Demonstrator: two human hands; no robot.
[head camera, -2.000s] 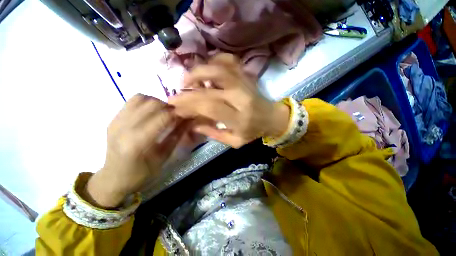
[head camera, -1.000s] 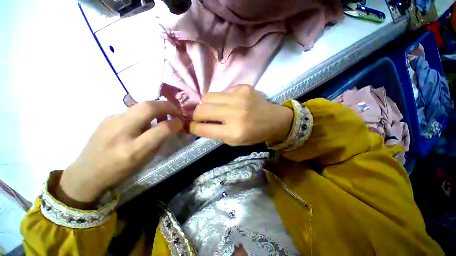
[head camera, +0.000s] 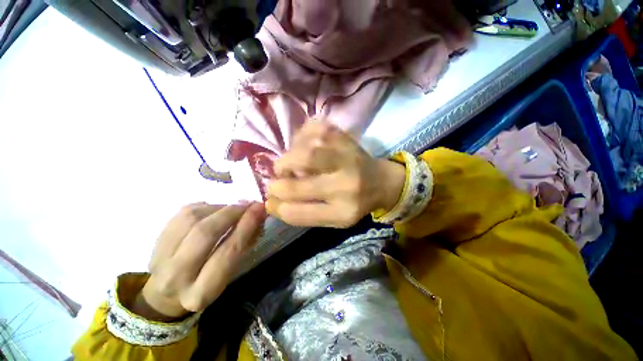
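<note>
A pink garment piece (head camera: 331, 92) lies in loose folds on the white table, right of and partly behind the machine head. Its gathered edge (head camera: 262, 163) runs down to my fingertips near the table's front edge. My right hand (head camera: 321, 176) is closed on this edge, with the fingers curled. My left hand (head camera: 211, 247) has thumb and fingers pinched together at the lower end of the edge, touching or nearly touching my right fingertips. What the left fingertips pinch is too small to tell apart from the pink cloth.
The sewing machine head (head camera: 169, 35) with a round dark knob (head camera: 250, 55) stands at the top. Yellow-green snips (head camera: 509, 29) lie at the table's right edge. Blue baskets (head camera: 557, 99) with pink and blue cloth stand at the right. A narrow strip (head camera: 42, 285) lies lower left.
Since one second ago, my left hand has moved down and the fingertips sit lower in view. The machine head shows more again, as the view has shifted. The cloth stays spread from machine to hands.
</note>
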